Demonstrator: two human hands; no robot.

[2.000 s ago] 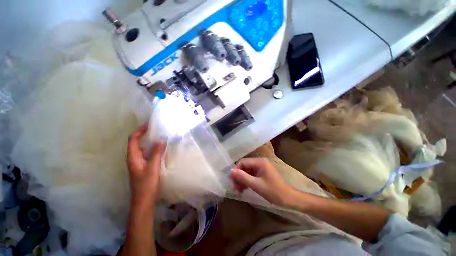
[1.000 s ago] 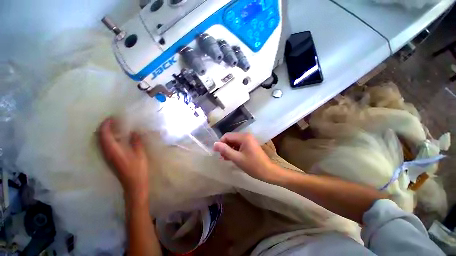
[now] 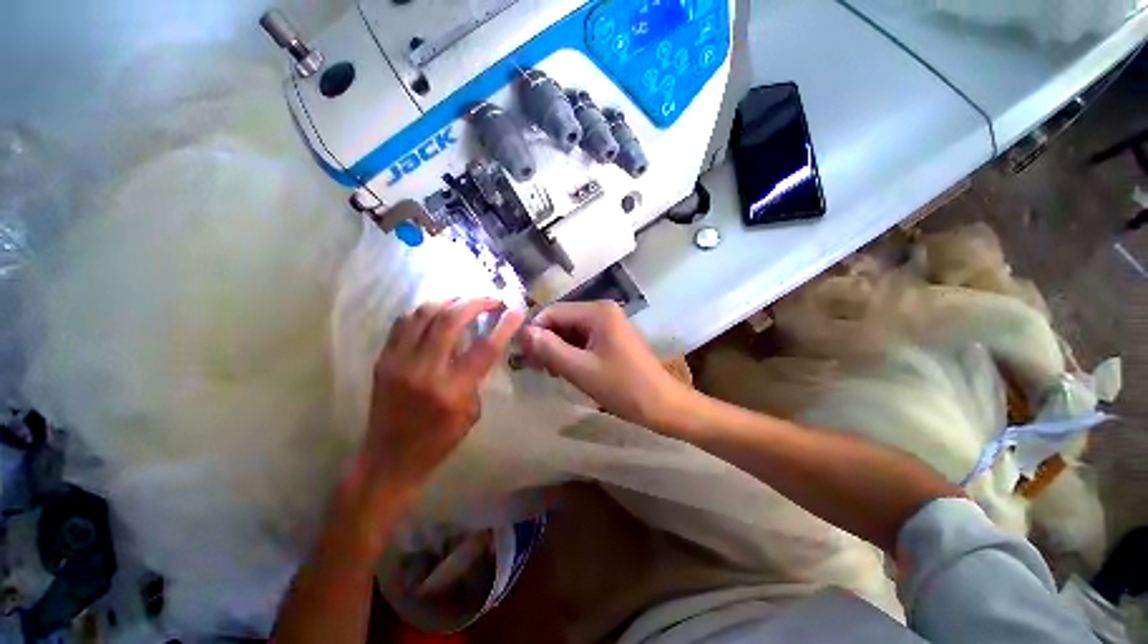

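Sheer cream net fabric (image 3: 189,327) lies in a cloudy heap on the left and runs under the hands toward the lap. The white overlock machine (image 3: 365,107) with a blue stripe stands behind it, its needle area (image 3: 434,258) brightly lit. My left hand (image 3: 434,377) lies over the fabric just in front of the needle area, fingers extended toward my right hand. My right hand (image 3: 592,359) pinches the fabric's edge with thumb and forefinger beside the left fingertips. Whether the left fingers grip the fabric cannot be told.
A black smartphone (image 3: 778,154) lies on the white table (image 3: 881,138), right of the machine. A tied cream fabric bundle (image 3: 919,365) with a pale band (image 3: 1039,430) sits below the table edge. A round bin (image 3: 434,585) is below the hands. Dark machine parts (image 3: 76,535) show at lower left.
My left hand has moved from the fabric heap rightward and now meets my right hand near the needle area. My right hand has moved up and left from its earliest position. The camera view shifted slightly.
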